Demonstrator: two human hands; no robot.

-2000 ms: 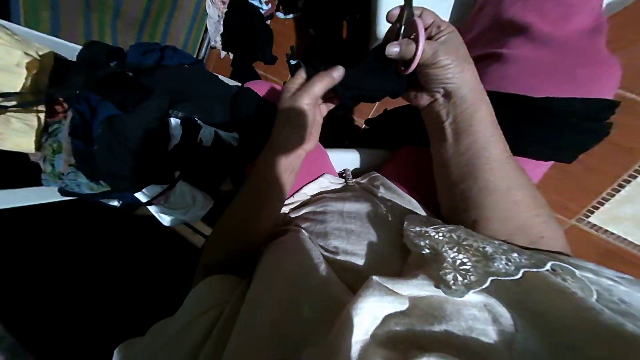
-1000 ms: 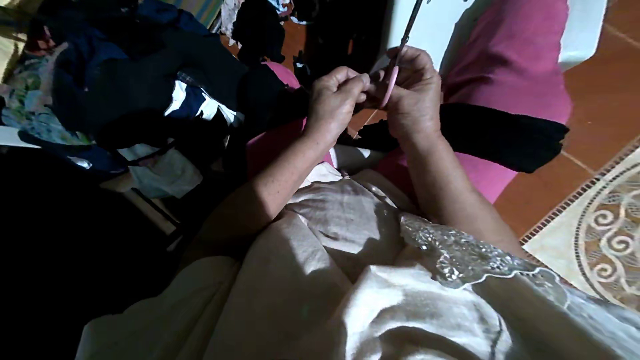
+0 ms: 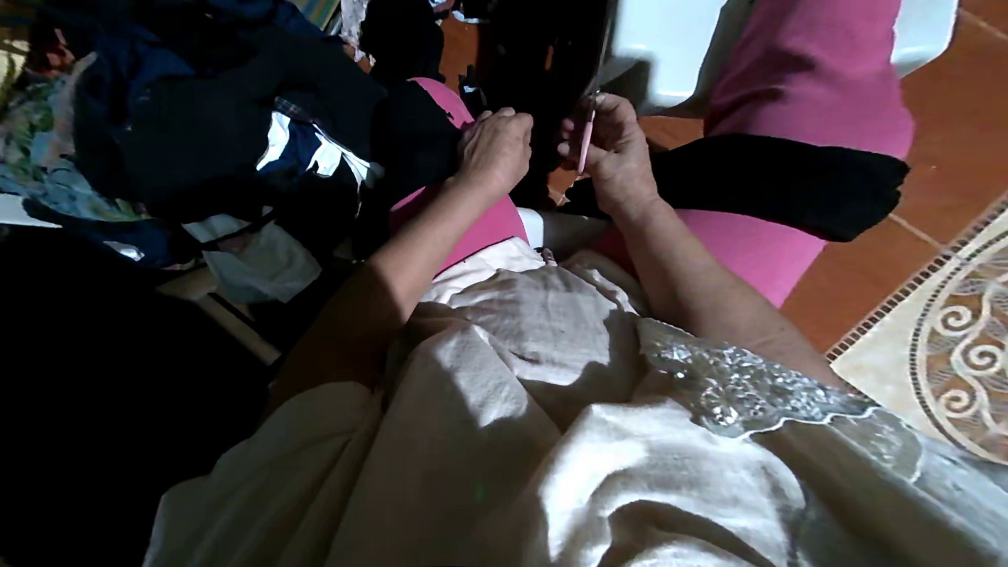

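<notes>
My right hand (image 3: 614,150) holds a pair of scissors with a pink handle (image 3: 586,144), blades pointing away from me. My left hand (image 3: 498,150) is curled at the edge of dark cloth over my left thigh; whether its fingers grip that cloth is hard to tell. A gap separates the two hands. A strip of black fabric (image 3: 776,181) lies across my right leg, which is in pink trousers (image 3: 811,87), and runs behind my right wrist. Deep shadow hides the blade tips and whatever lies between the hands.
A heap of dark clothes (image 3: 213,102) with some floral cloth (image 3: 55,150) is piled on the left. A white plastic surface (image 3: 665,47) stands beyond my right hand. Terracotta floor tiles (image 3: 945,94) and a patterned tile inset (image 3: 969,346) lie at the right.
My hands, close together a second ago, have moved apart, the left one toward my left thigh. The scissors stay in my right hand. The dark cloth held up two seconds ago is no longer raised between them.
</notes>
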